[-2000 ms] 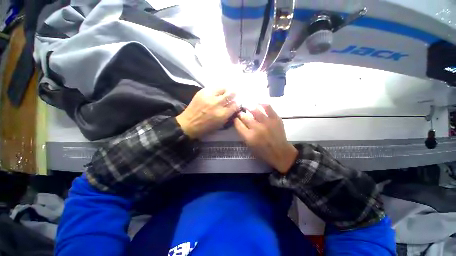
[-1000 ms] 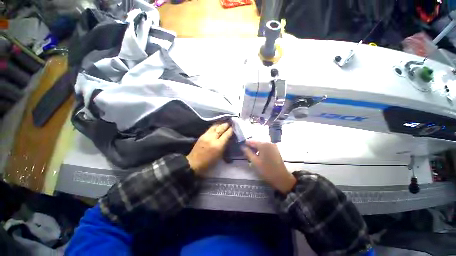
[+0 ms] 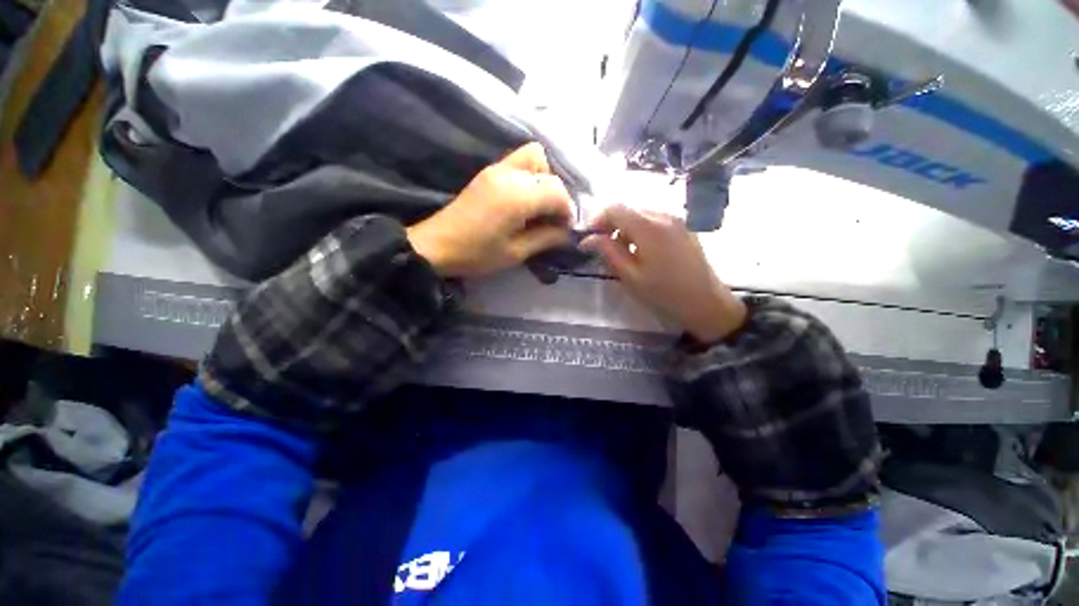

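Observation:
A garment of dark grey and light grey cloth point(image 3: 308, 154) lies in a loose heap left of the needle area. My left hand point(image 3: 503, 216) pinches a dark edge of it just in front of the presser foot area. My right hand point(image 3: 669, 263) holds the same edge between thumb and fingers, its fingertips close to the left ones. The bit of cloth between the fingertips is small and partly hidden by the fingers. The presser foot and needle are washed out by the bright lamp.
The white sewing machine head point(image 3: 935, 130) with blue stripe stands at the upper right. A grey ruler strip point(image 3: 532, 349) runs along the near table edge. A tape-covered wooden board point(image 3: 42, 237) is at the left. Grey cloth heaps point(image 3: 71, 474) lie below the table on both sides.
The view has tilted down and closer since a second ago. The pale strip at the garment edge is now mostly covered, and both hands' fingertips have come together on the edge.

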